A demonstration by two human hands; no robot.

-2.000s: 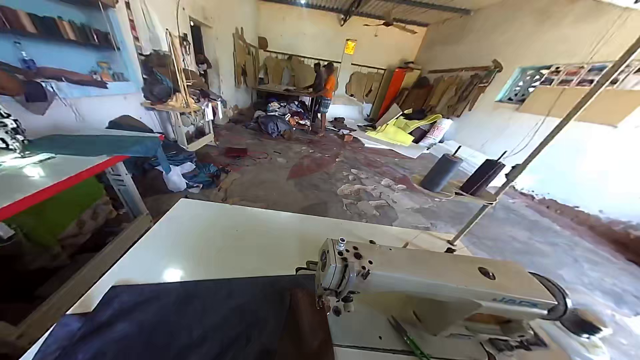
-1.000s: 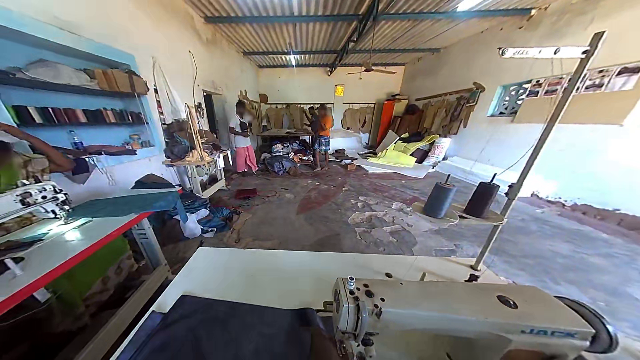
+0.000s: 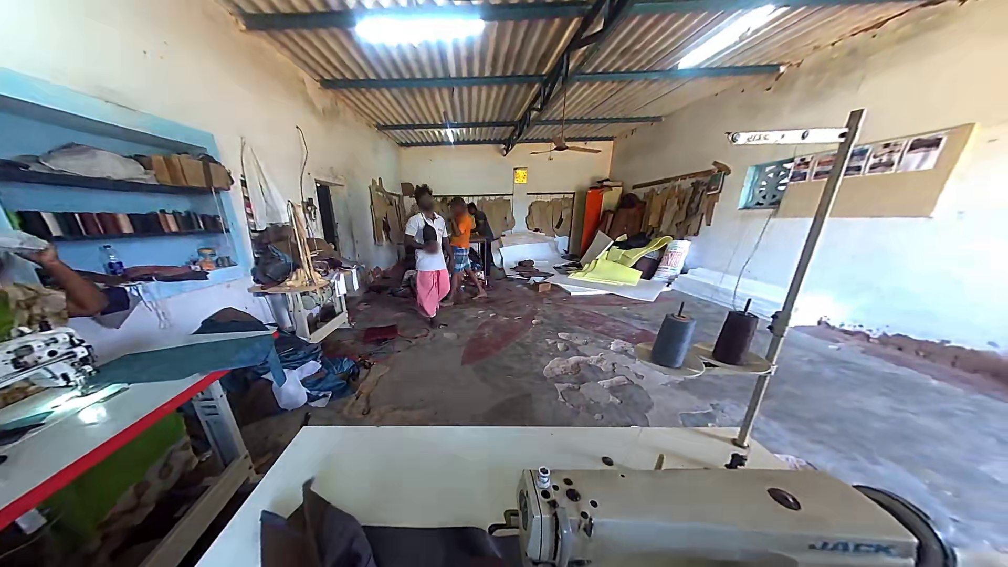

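Neither of my hands shows in the head view. A beige Jack sewing machine (image 3: 709, 512) stands at the lower right of a white sewing table (image 3: 409, 472). Dark leather-like material (image 3: 331, 528) lies left of the machine head, with one piece folded upward; its lower part is cut off by the frame. Behind the machine, a grey thread cone (image 3: 673, 339) and a dark thread cone (image 3: 736, 337) sit upright on the thread stand (image 3: 799, 276). The needle area is hidden below the frame.
At left, another sewing machine (image 3: 43, 358) is on a red-edged table (image 3: 150, 402), beside a person's raised arm (image 3: 75, 283). Beyond, a person in pink trousers (image 3: 431, 260) and one in an orange top (image 3: 461, 236) stand on the floor. Bags and cloth (image 3: 319, 382) lie between the tables.
The view has tilted up considerably. The person in pink is farther right than one second ago. The dark material's near end now stands folded up; it lay flatter before.
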